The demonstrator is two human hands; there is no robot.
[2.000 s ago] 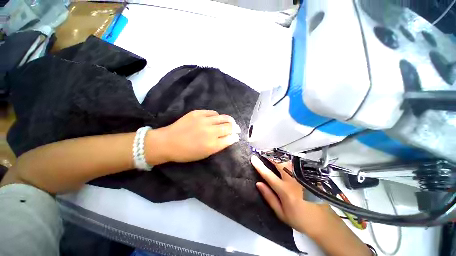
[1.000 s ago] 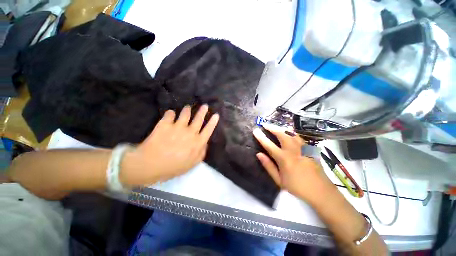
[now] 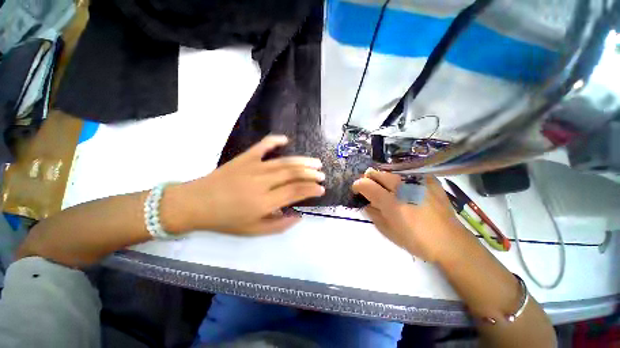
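Note:
The dark garment panel (image 3: pixel 292 102) runs from the back of the table to its near edge under both hands, beside the presser foot (image 3: pixel 345 148) of the white sewing machine (image 3: pixel 435 75). My left hand (image 3: pixel 262 187) lies on the cloth left of the foot, fingers apart and pointing right. My right hand (image 3: pixel 401 204) is at the cloth's near right corner, with fingertips bent onto it and thumb and finger close together; its grip is partly hidden. The needle tip cannot be made out.
Thread snips (image 3: pixel 479 216) lie right of my right hand. A black phone (image 3: pixel 503 179) and a pale cable (image 3: pixel 561 255) are farther right. A brown board (image 3: pixel 47 166) and dark folded pieces (image 3: pixel 30 81) are at left. The ruler-marked table edge (image 3: pixel 272 282) curves in front.
The panel has been turned and shifted back, its bulk now at the top. My left hand has moved beside the foot. My right hand's fingers have bent onto the cloth corner.

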